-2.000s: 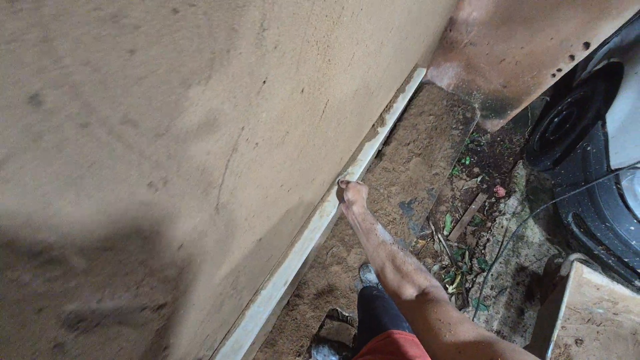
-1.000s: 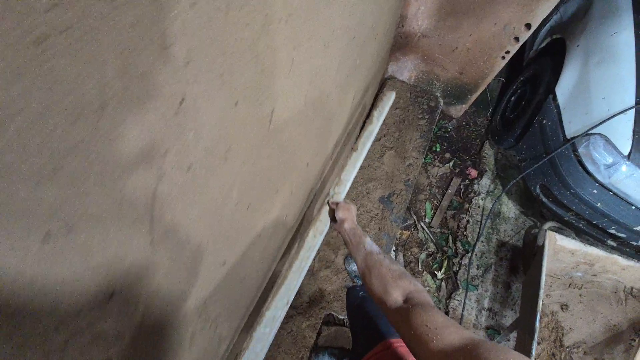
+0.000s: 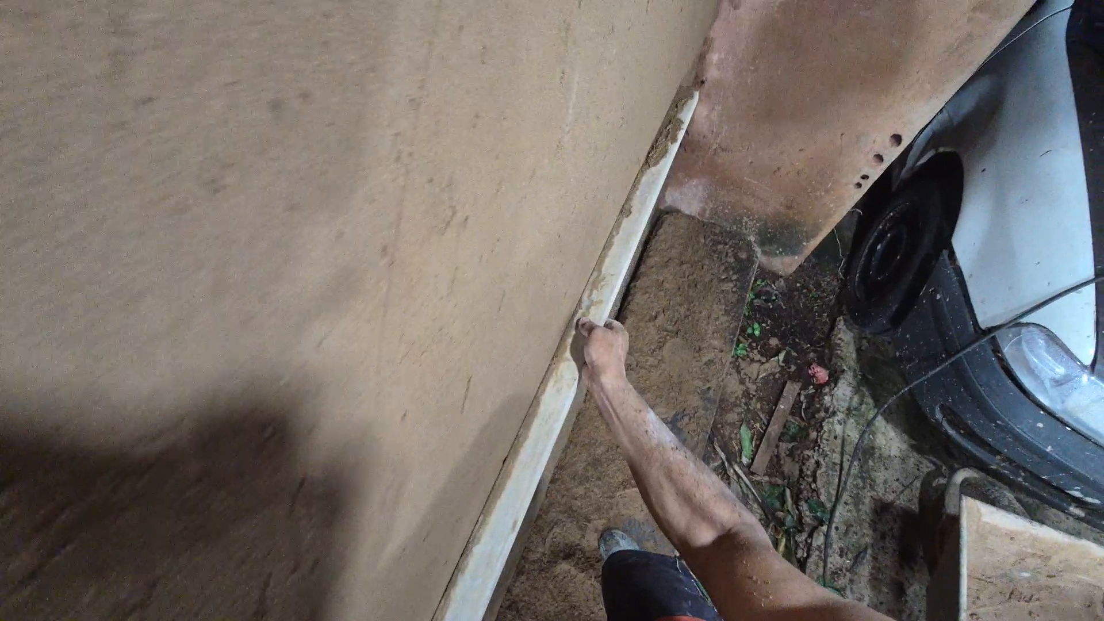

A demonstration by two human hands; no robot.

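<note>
A long, pale straightedge bar [image 3: 539, 423] runs diagonally along the brown plastered wall [image 3: 345, 216], from the bottom middle up towards the corner. Wet mortar clings to its wall-side edge, thickest near the far end. My right hand [image 3: 605, 349] is closed around the bar near its middle, with the thumb side against the wall and the forearm reaching in from the lower right. Most of the fingers are hidden by the back of the hand. My left hand is out of the frame.
Below the bar lies a mortar-covered board [image 3: 690, 293]. A reddish side wall [image 3: 802, 112] with several holes meets the plastered wall. At right are a white car [image 3: 1022, 181], a dark cable [image 3: 893, 401] and a mortar-smeared tray or board [image 3: 1026, 561]. A wood strip [image 3: 776, 427] lies among leaves.
My right hand stays closed on the bar throughout. Mortar along the bar's far, wall-side edge shows more plainly now than one second ago. The view has shifted.
</note>
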